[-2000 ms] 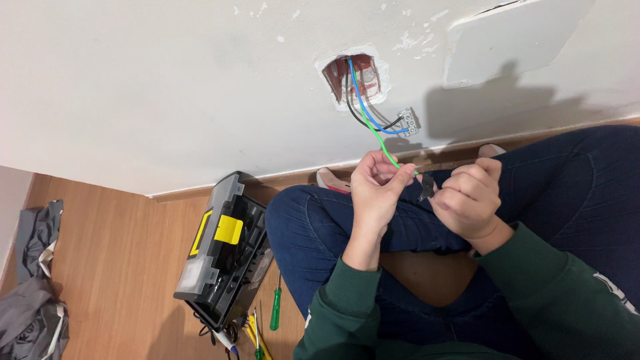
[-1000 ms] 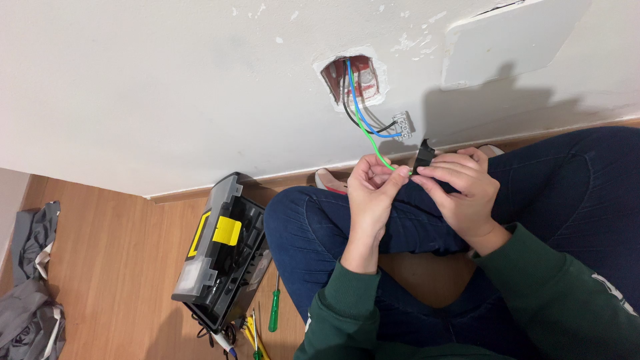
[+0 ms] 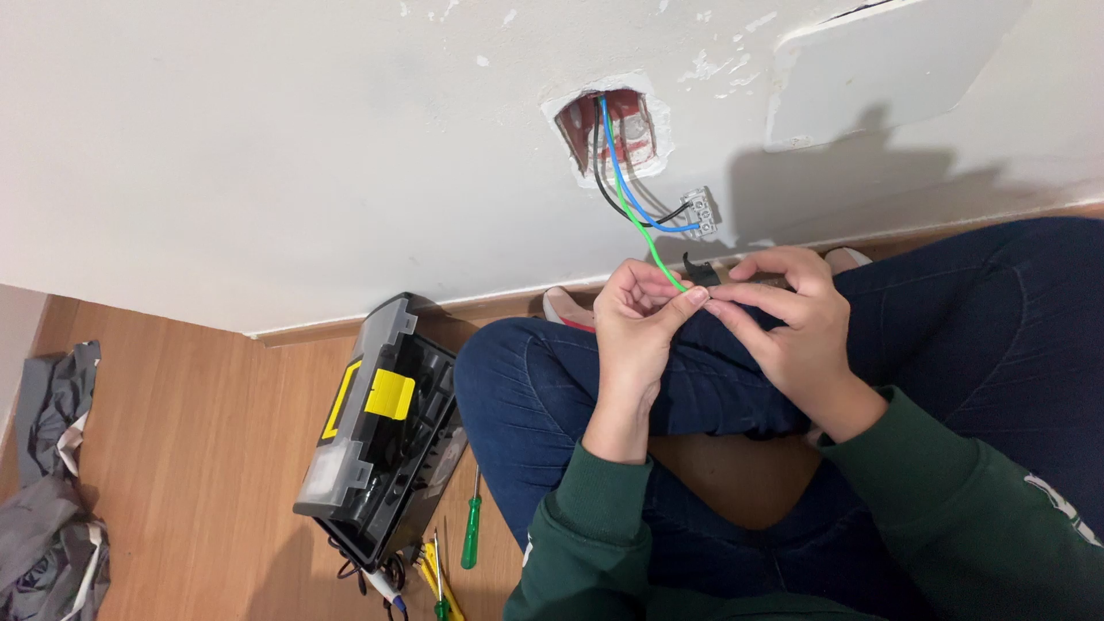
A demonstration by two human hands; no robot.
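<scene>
My left hand (image 3: pixel 642 323) pinches the green insulated wire (image 3: pixel 649 239) near its end, which my fingertips hide. Close against it, my right hand (image 3: pixel 789 315) has its fingertips at the wire's end. A small black tool or part with a hooked tip (image 3: pixel 700 269) shows between the two hands, partly behind the right fingers. Black (image 3: pixel 623 210) and blue (image 3: pixel 634 200) wires run from the open wall box (image 3: pixel 608 138) to a white socket module (image 3: pixel 699 214) that hangs in front of the wall. The green wire comes out of the same box.
A black toolbox with yellow latches (image 3: pixel 388 431) stands on the wood floor left of my legs. Beside it lie a green-handled screwdriver (image 3: pixel 471 526), another screwdriver (image 3: pixel 439 573) and a yellow tool (image 3: pixel 429 561). Grey cloth (image 3: pixel 56 414) lies far left. A blank cover plate (image 3: pixel 880 73) is on the wall.
The black hooked piece showed below the right fingers two seconds ago, then upright between the hands; now it lies lower and farther behind the right fingers. My left hand has kept its pinch on the green wire.
</scene>
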